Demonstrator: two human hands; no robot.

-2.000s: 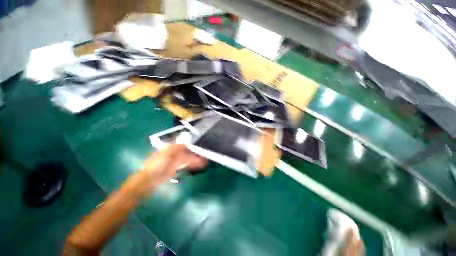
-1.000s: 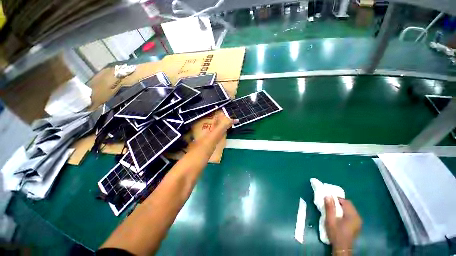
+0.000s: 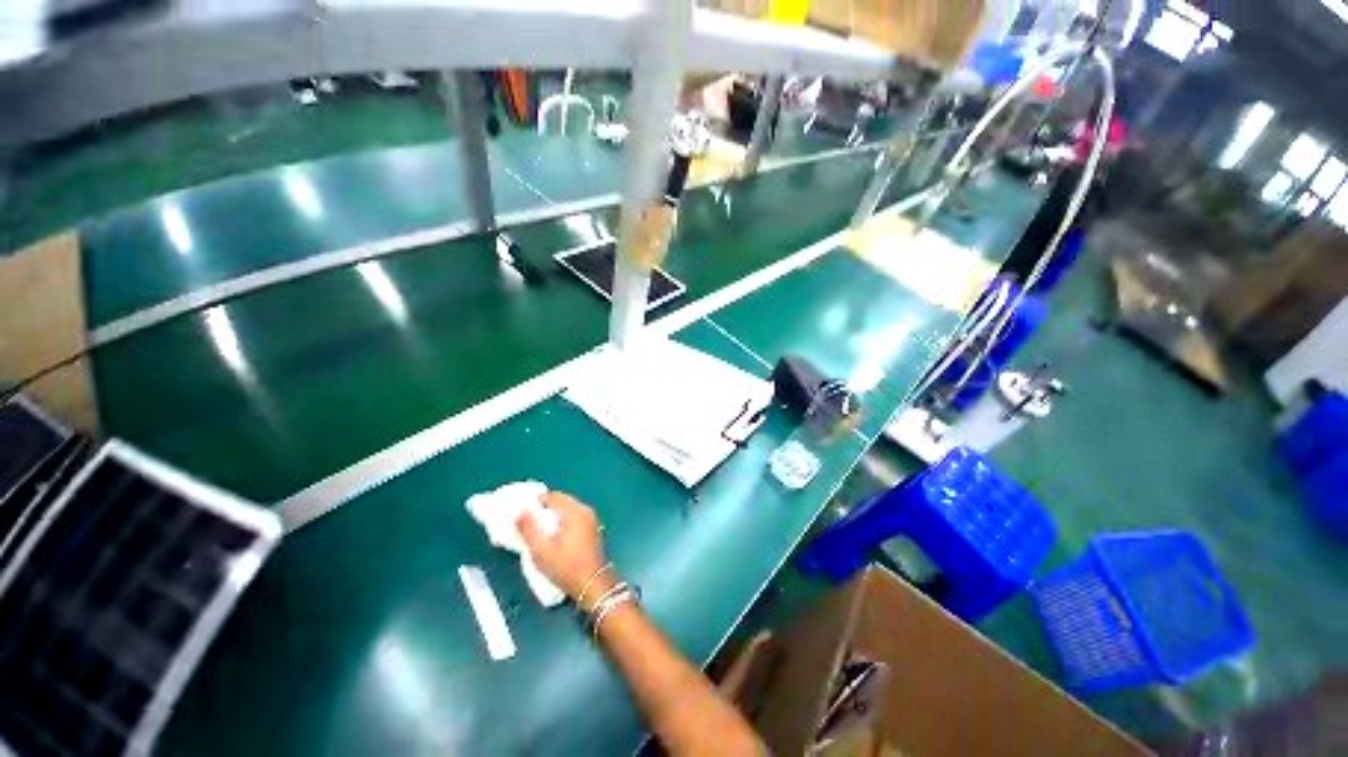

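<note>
A solar panel [image 3: 118, 599] with a dark grid and pale frame shows large at the lower left, cut off by the picture's edge. What holds or supports it is out of view. My left hand is not in view. My right hand [image 3: 566, 547] is closed on a crumpled white cleaning cloth [image 3: 506, 510] on the green bench. A narrow white strip [image 3: 485, 611] lies flat just left of the cloth. Flat white packing sleeves [image 3: 665, 402] lie stacked beyond my right hand.
A clear jar [image 3: 794, 464] and a black object [image 3: 806, 388] stand near the bench's right edge. Another panel [image 3: 621, 277] lies behind a shelf post [image 3: 636, 222]. An open carton [image 3: 961, 680], a blue stool [image 3: 954, 525] and a blue crate [image 3: 1146, 606] are at the right.
The view has swung right. The panel pile has mostly left the picture and my left hand has gone out of view. A panel now shows close at the lower left. My right hand still holds the cloth.
</note>
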